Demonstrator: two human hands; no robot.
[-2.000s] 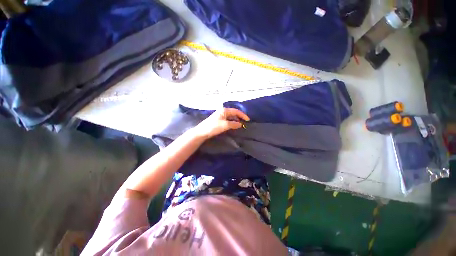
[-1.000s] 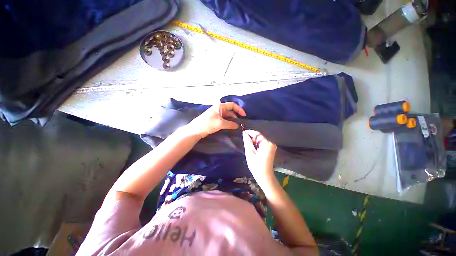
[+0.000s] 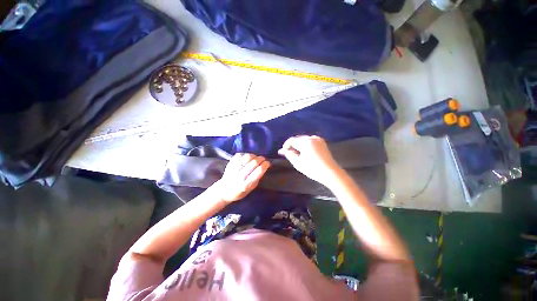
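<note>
A navy and grey garment (image 3: 353,123) lies folded along the near edge of the table, its shiny navy side away from me and grey nearer. My left hand (image 3: 243,175) grips a fold of the garment's grey part. My right hand (image 3: 307,154) is just to the right, above the garment, with its fingertips pinched together. A needle or thread between them is too small to make out. No button shows at my fingertips.
A dish of shiny buttons (image 3: 173,85), yellow tape measure (image 3: 271,70), stacked garments (image 3: 88,76) at left and a navy bundle (image 3: 294,29) at the far side. Thread cones (image 3: 436,119), a bagged garment (image 3: 484,154) and a small dark object (image 3: 423,47) lie right.
My right hand, out of view at first, came to my left fingertips and is now farther up the garment. My left hand has moved nearer my body and the fold has shifted.
</note>
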